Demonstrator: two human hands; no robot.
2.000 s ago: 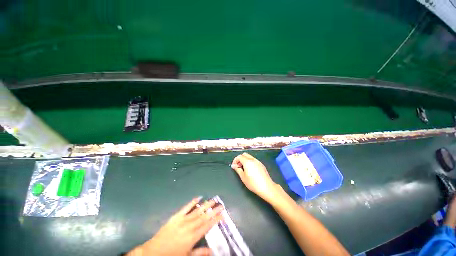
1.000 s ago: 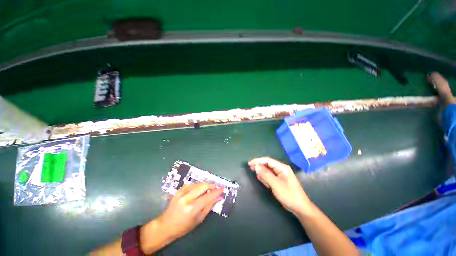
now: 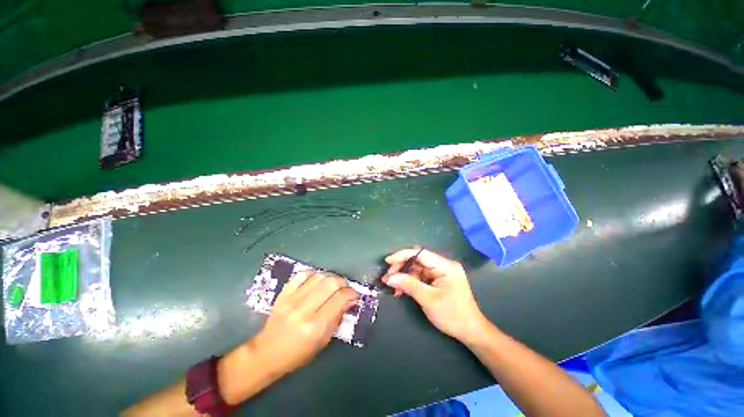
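Observation:
An opened phone unit point(image 3: 358, 322), with white and black internals, lies slanted on the green bench in front of me. My left hand point(image 3: 314, 305) rests on its middle, fingertips bent down near its right half; whether they pinch a part is hidden. My right hand point(image 3: 432, 289) is just right of the phone, with thumb and fingertips close together around a small dark thin part point(image 3: 413, 261), mostly hidden by the fingers. Several thin black cables point(image 3: 310, 210) with tiny shiny ends lie curved on the bench behind the phone.
A blue bin point(image 3: 534, 187) stands behind and right of my right hand. A clear bag point(image 3: 90, 305) with green pieces point(image 3: 59, 277) lies at left. Beyond the worn edge point(image 3: 343, 171), the belt carries phones point(image 3: 121, 129). A neighbour's blue sleeve point(image 3: 677, 350) is at lower right.
The phone has turned from upright to slanted under my left hand. My right hand has moved from the cables to beside the phone. The view has shifted; belt phones appear farther left and up.

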